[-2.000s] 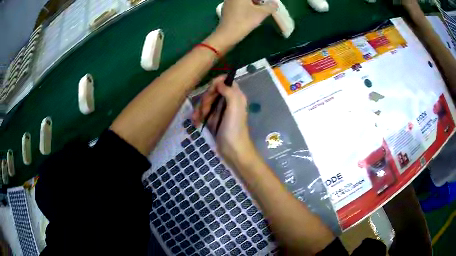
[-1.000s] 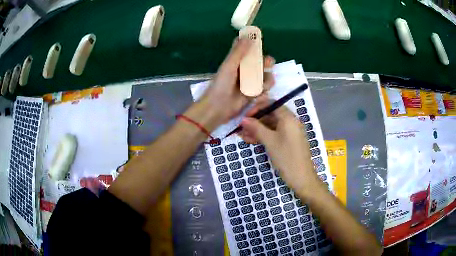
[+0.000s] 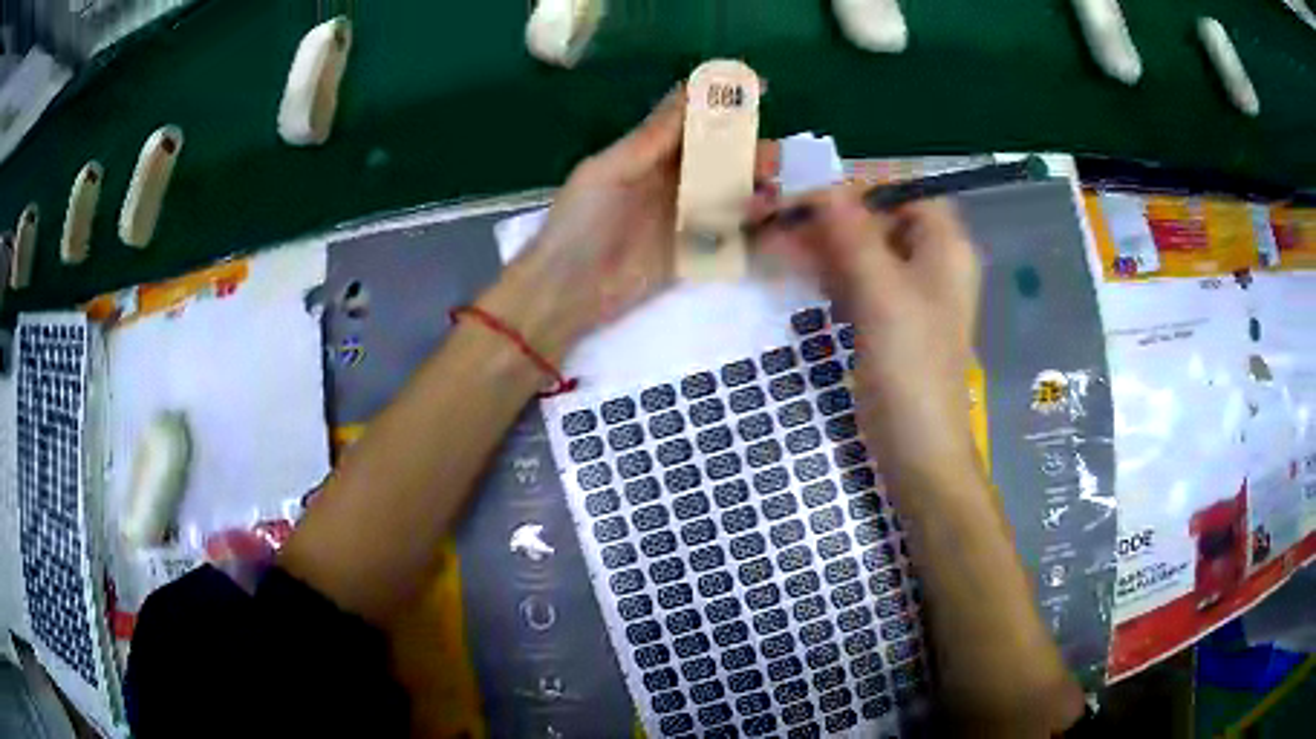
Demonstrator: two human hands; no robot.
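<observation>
My left hand [image 3: 599,224] holds a cream housing [image 3: 717,173] upright and face toward me, with small dark marks near its top end. My right hand [image 3: 909,282] holds black tweezers [image 3: 953,185], and their tip is at the lower part of the housing. A small dark blurred spot shows there; whether it is a sticker is not clear. The label sheet [image 3: 729,527] with rows of black stickers lies below my hands, its right edge partly hidden by my right forearm.
A green conveyor belt [image 3: 419,137] crosses the top with spaced housings. Another housing [image 3: 159,477] rests at left, beside a second label sheet [image 3: 55,477]. A grey printed plastic sheet [image 3: 419,303] lies under the label sheet. A printed packaging sheet [image 3: 1176,390] lies at right.
The right hand with the tweezers has moved from the label sheet up to the housing's lower part. The left hand still holds the housing. Housings on the belt have shifted left.
</observation>
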